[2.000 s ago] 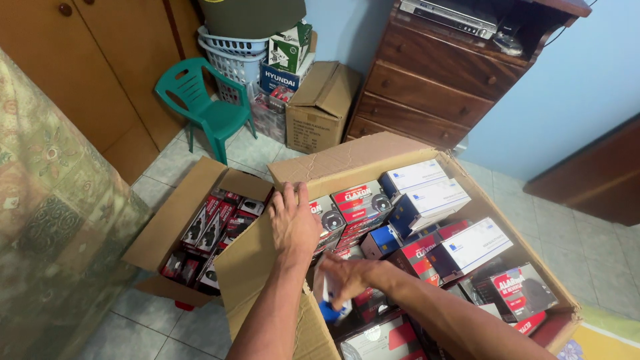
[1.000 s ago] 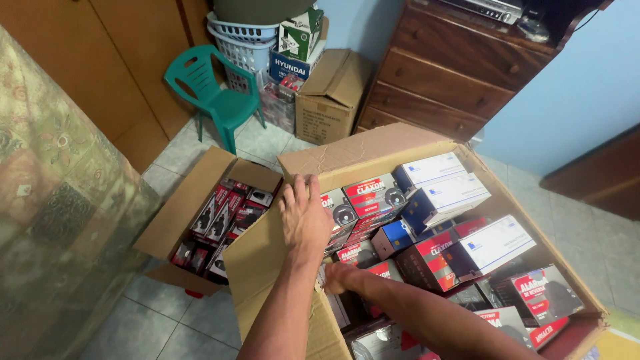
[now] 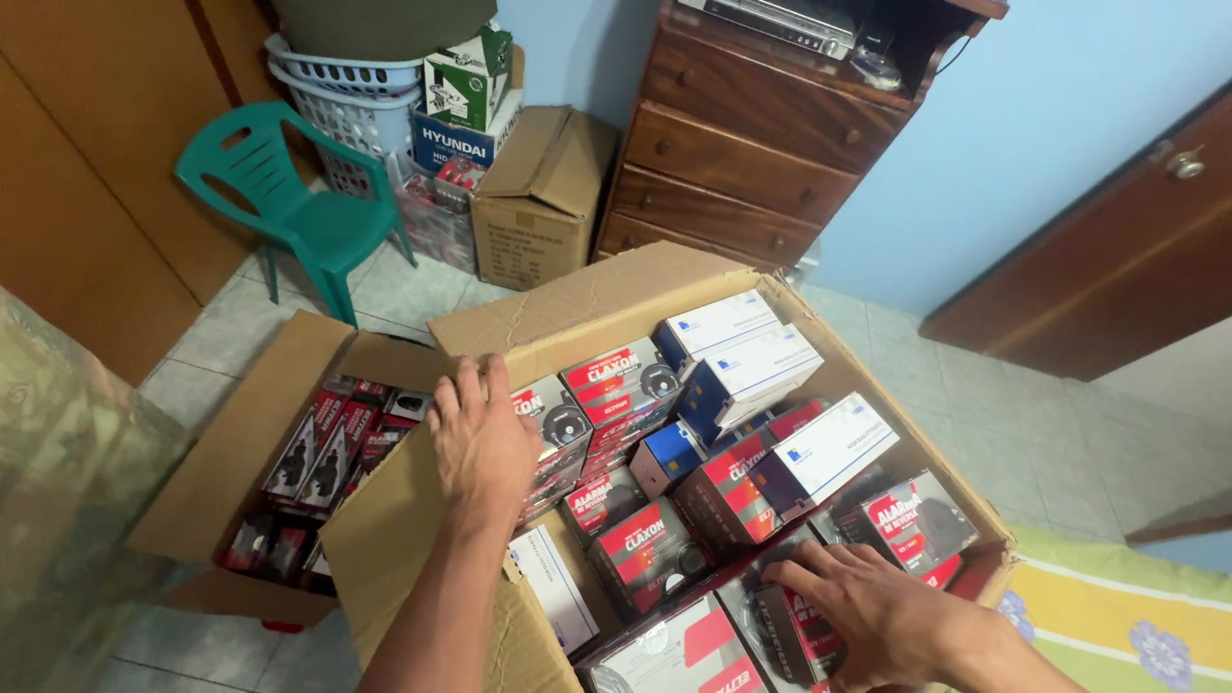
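My left hand (image 3: 484,438) rests on the near left corner of a large open cardboard box (image 3: 616,318), its fingers over the rim beside a flap. Inside, my right hand (image 3: 852,597) has its fingers around a small red and dark product box (image 3: 804,626); its lower side is hidden. Around it lie a red and grey horn box (image 3: 650,553), a larger grey and red box (image 3: 674,654) and a reverse alarm box (image 3: 910,525). White and blue boxes (image 3: 828,448) lie towards the far side, and one white box (image 3: 553,587) stands against the left wall.
A second open carton (image 3: 231,443) with red and black boxes sits on the tiled floor at left. Behind are a green plastic chair (image 3: 332,226), laundry baskets (image 3: 346,115), a closed cardboard box (image 3: 539,202) and a wooden dresser (image 3: 751,135). A patterned cloth (image 3: 1107,616) lies at right.
My right hand has moved from the left side of the large box to the right and taken hold of a small box. A white box now shows by the left wall. My left hand stays on the rim.
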